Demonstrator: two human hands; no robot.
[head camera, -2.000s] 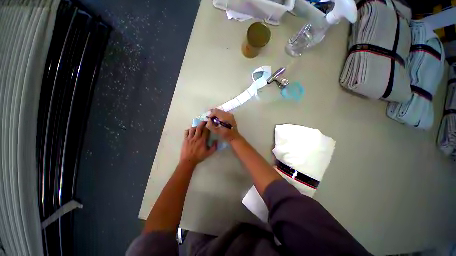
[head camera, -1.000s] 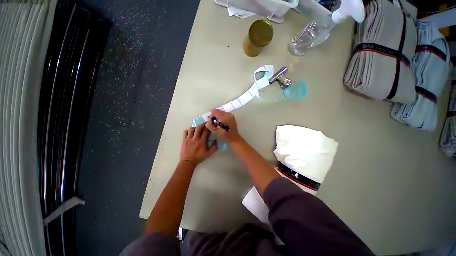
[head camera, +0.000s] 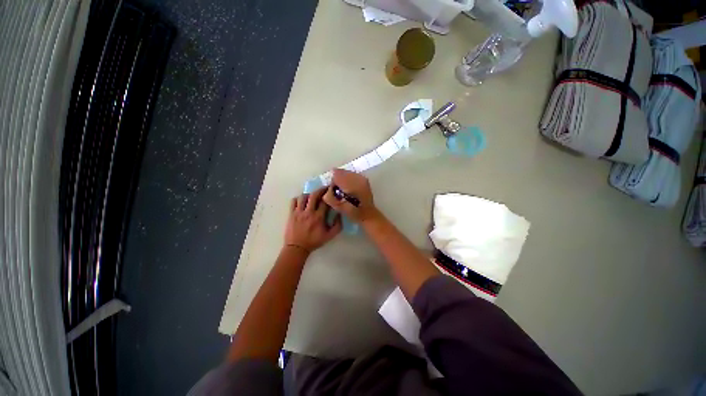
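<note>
A white label strip with a pale blue end lies on the beige table, its far end curled beside a shiny metal tool. My right hand grips a dark pen over the strip's near end. My left hand lies flat beside it, fingers at the strip's edge, holding nothing that I can see. A pale blue piece shows between my hands. A white folded bundle with a black and red band lies to the right, partly behind my right sleeve.
On the beige table stand a brown-green cup, a clear spray bottle and a white tray. A pale blue ring lies by the metal tool. Banded grey and pale blue bundles lie at the right.
The view has shifted slightly, so the table things sit a little further right. My right hand has moved slightly with the pen over the strip; my left hand stays beside it.
</note>
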